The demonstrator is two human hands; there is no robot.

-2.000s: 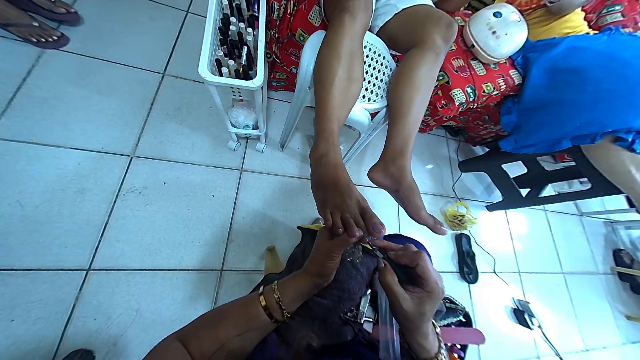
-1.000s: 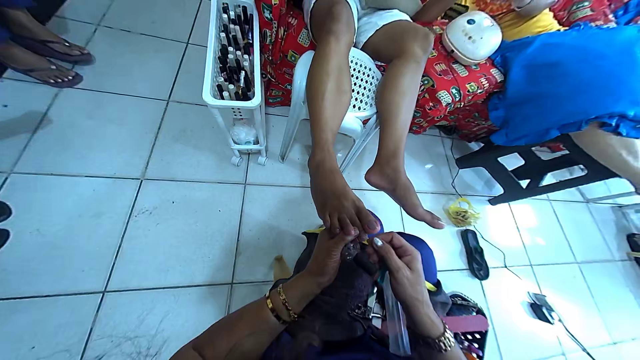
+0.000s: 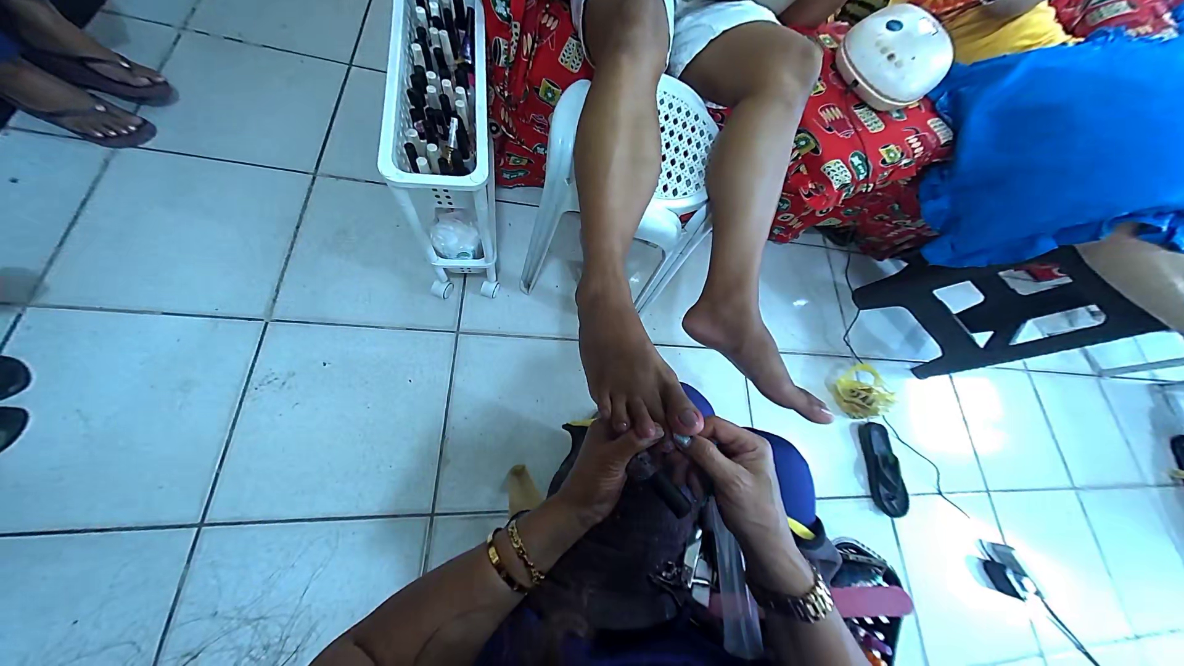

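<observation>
Another person's bare foot rests toes toward me above my dark-covered lap. Against its smaller toes, my left hand holds the foot's front, two bracelets on the wrist. My right hand, with a metal watch at the wrist, is at the big toe, thumb and forefinger pinched together; whether something small sits between them is hidden. Between my hands lies a small dark bottle or cap. A clear plastic strip or sleeve hangs below my right hand. The person's other foot is off to the right.
A white rolling basket holds many polish bottles beside a white plastic chair. At right are a black stool, a yellow bag, a black sandal and a cord with an adapter. Someone's sandaled feet stand at upper left.
The sandaled feet at upper left show further into view. My hands stay at the toes of the same foot, with small shifts of the fingers.
</observation>
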